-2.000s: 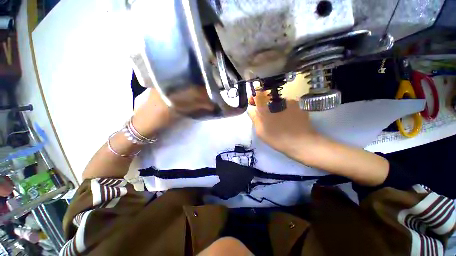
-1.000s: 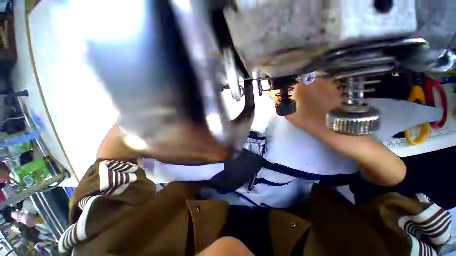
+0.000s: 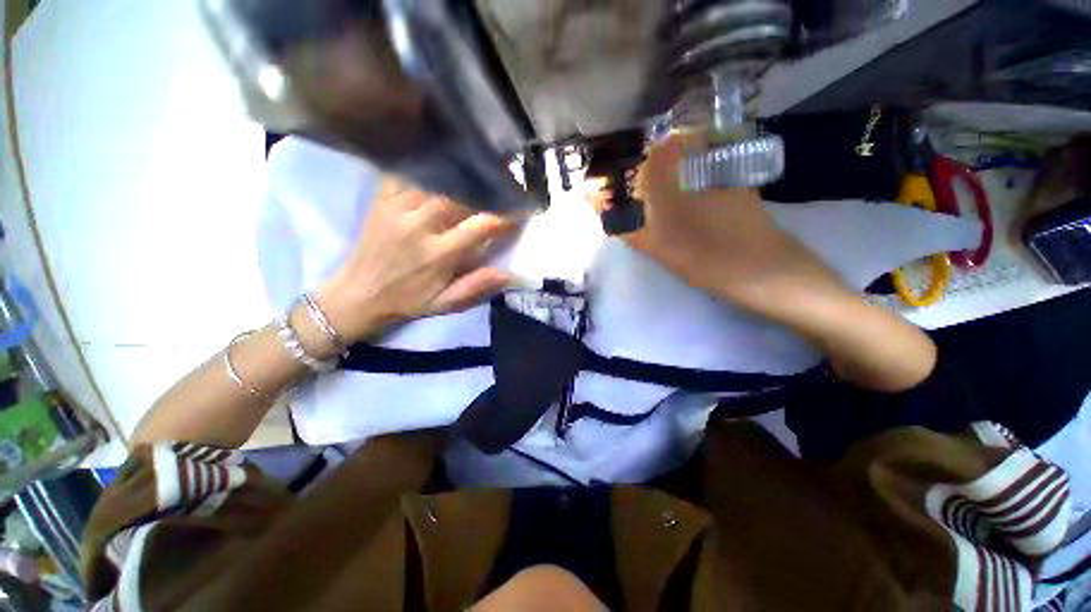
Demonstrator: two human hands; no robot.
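A pale garment panel [image 3: 670, 317] with black strips [image 3: 431, 359] lies under the sewing machine head [image 3: 574, 60]. A black flap of cloth [image 3: 514, 383] lies folded over its middle, near the front edge. My left hand [image 3: 425, 251] rests on the panel left of the lit needle area, fingers spread and pointing right, palm down. My right hand [image 3: 682, 215] lies on the panel right of the needle area; its fingers are partly hidden behind the machine head and the ribbed tension knob [image 3: 732, 164]. The needle spot is bright and blurred.
Scissors with a yellow and a red handle [image 3: 961, 215] lie at the right, beside a black pouch [image 3: 837, 155]. A smartphone [image 3: 1062, 239] lies at the far right. Printed ruler tape [image 3: 975, 287] runs along the table [image 3: 108, 239]. Green items [image 3: 48, 412] show at the far left.
The view has shifted, so the machine head sits higher in the picture. My left hand, earlier hidden behind the bright metal guard, now shows on the cloth. The smartphone has come into view.
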